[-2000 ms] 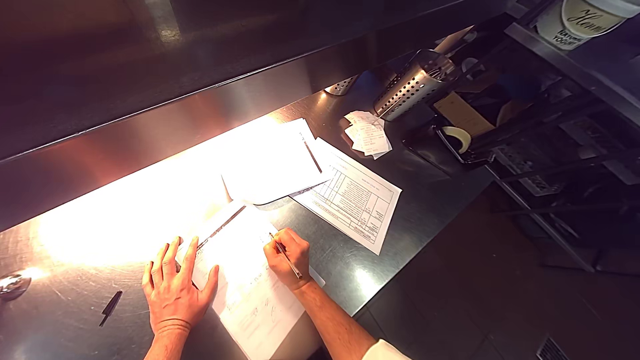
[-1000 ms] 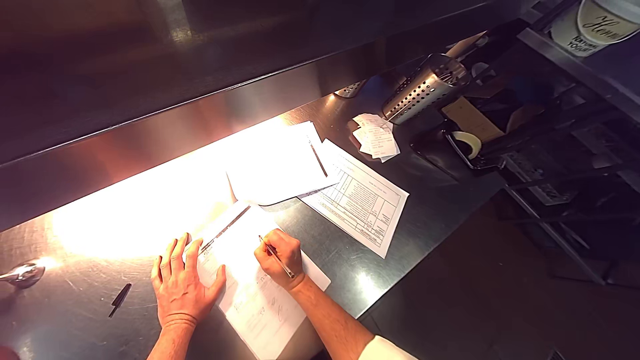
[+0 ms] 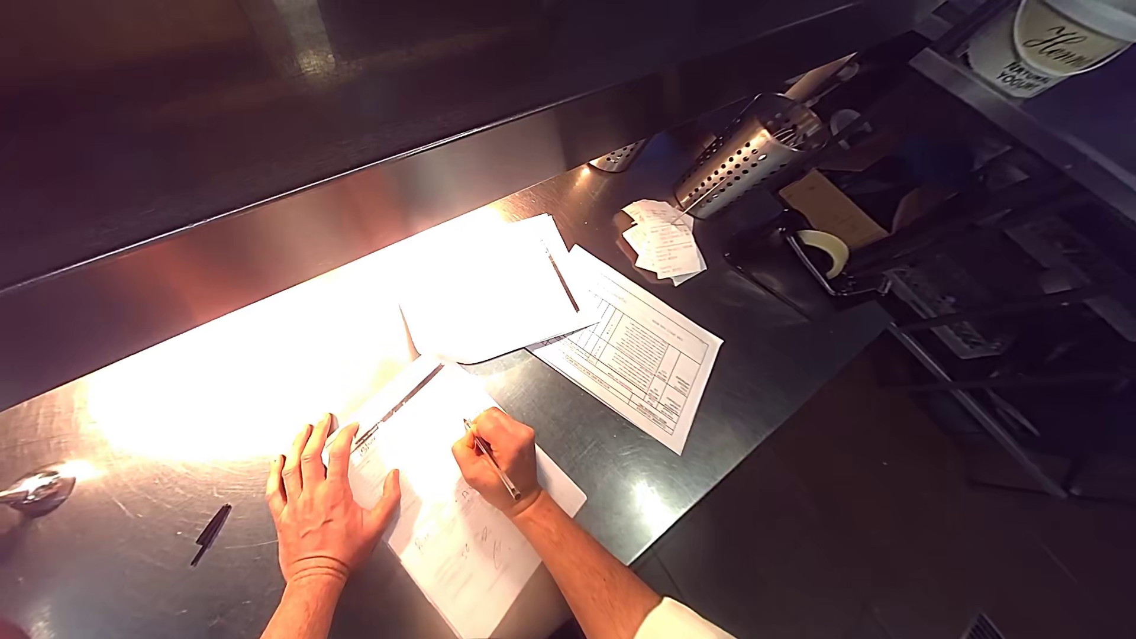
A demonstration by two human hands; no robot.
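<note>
My right hand [image 3: 499, 460] grips a ballpoint pen [image 3: 491, 463], its tip at the upper part of a sheet of paper [image 3: 461, 541] that bears handwriting. Flat and with fingers spread, my left hand [image 3: 324, 501] rests on the left edge of that sheet and holds nothing. Beyond the hands, a white pad or stack of paper [image 3: 497, 293], washed out by bright light, overlaps a printed form [image 3: 652, 355] with a table on it. A black pen cap or short pen [image 3: 211, 534] lies left of my left hand.
Small paper slips [image 3: 666, 240] lie by a perforated metal utensil holder [image 3: 741, 164]. A roll of tape [image 3: 824, 251] sits farther right. A metal shelf [image 3: 293, 213] overhangs the steel counter [image 3: 612, 461]. One shiny metal object [image 3: 43, 491] is at far left, a yogurt tub [image 3: 1021, 58] at upper right.
My right hand with the pen has shifted slightly left across the sheet since the earliest frame. My left hand has stayed at the sheet's left edge.
</note>
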